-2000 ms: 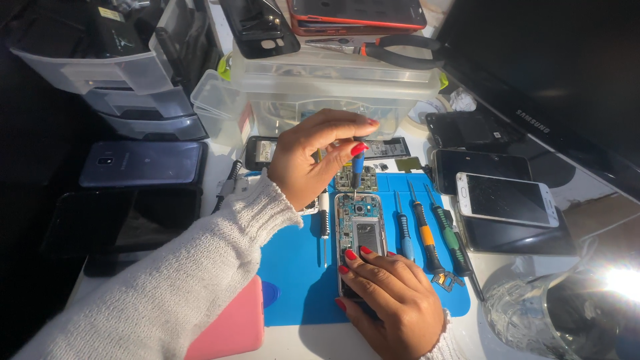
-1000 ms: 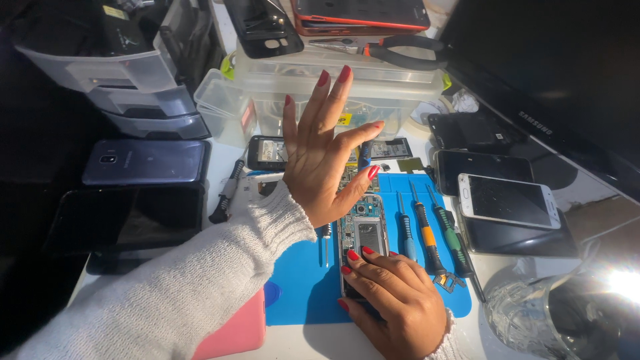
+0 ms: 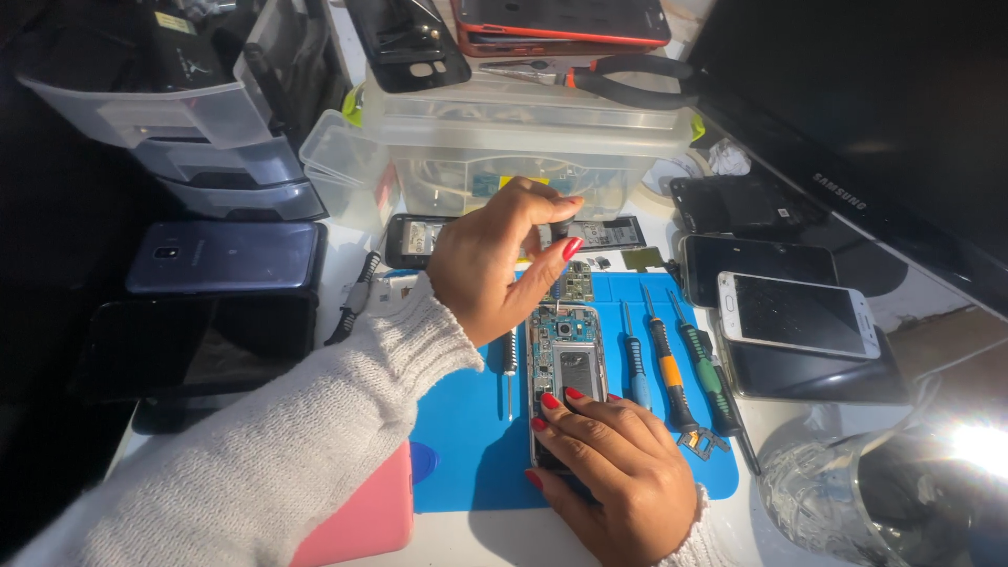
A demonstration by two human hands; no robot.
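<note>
My left hand [image 3: 504, 264] grips a small precision screwdriver [image 3: 558, 276] upright between thumb and fingers. Its tip meets the top edge of an opened smartphone [image 3: 565, 346], whose circuit board and camera module show. Across the phone's lower part lies my right hand [image 3: 618, 465], fingers spread over it, holding it against the blue mat [image 3: 465, 449]. A white-and-black screwdriver [image 3: 510, 362] rests just left of the phone. To its right lie a blue screwdriver [image 3: 636, 362], an orange one [image 3: 669, 370] and a green one [image 3: 706, 378]. A loose circuit board [image 3: 581, 282] sits above the phone.
Phones lie at left [image 3: 224, 256] and right [image 3: 799, 315]. Behind the mat stands a clear plastic box [image 3: 520, 142] with pliers [image 3: 606, 79] on its lid. Drawers [image 3: 228, 173] stand back left, a Samsung screen [image 3: 866, 134] right. A glass [image 3: 819, 488] stands near right; a pink case [image 3: 370, 504] lies near left.
My left hand, spread above the screwdriver one second ago, has closed around its handle again, as two seconds ago. My right hand has stayed on the phone.
</note>
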